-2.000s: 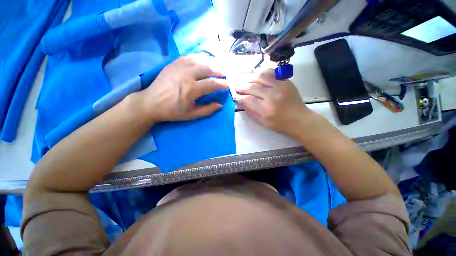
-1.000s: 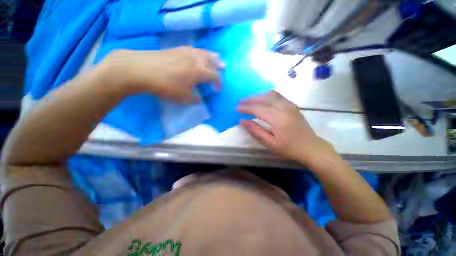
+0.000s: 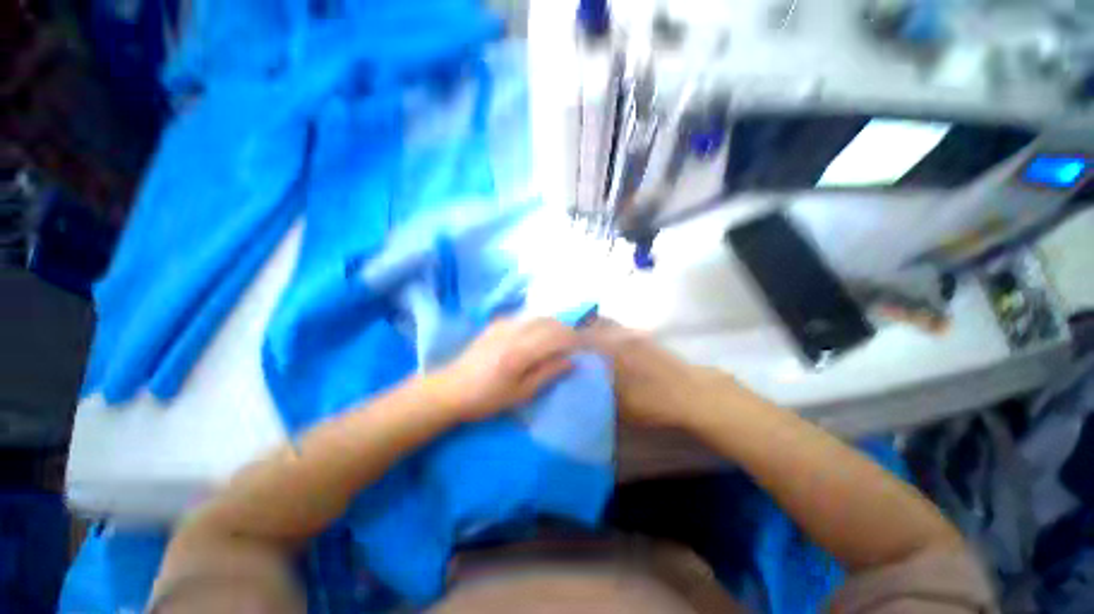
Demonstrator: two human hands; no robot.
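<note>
The bright blue garment piece [image 3: 492,480] hangs over the table's front edge towards my lap, with a paler patch showing below my hands. My left hand [image 3: 524,362] is closed on its upper edge. My right hand [image 3: 636,369] is beside it, fingertips close together with the left ones at the cloth's edge, just in front of the machine. Both hands are blurred and the fingertips are partly hidden. The needle area of the white sewing machine [image 3: 684,90] is lost in the lamp glare.
More blue cloth [image 3: 228,240] lies at the left and back of the table [image 3: 180,450]. A black smartphone [image 3: 800,288] lies right of the machine head, with slim tools [image 3: 908,308] beside it. A small-parts tray [image 3: 1020,300] is at the right end. A dark control panel [image 3: 768,154] is behind.
The view has shifted. My hands have come together, and the cloth has been drawn over the table's front edge. Its paler side now shows below my left hand.
</note>
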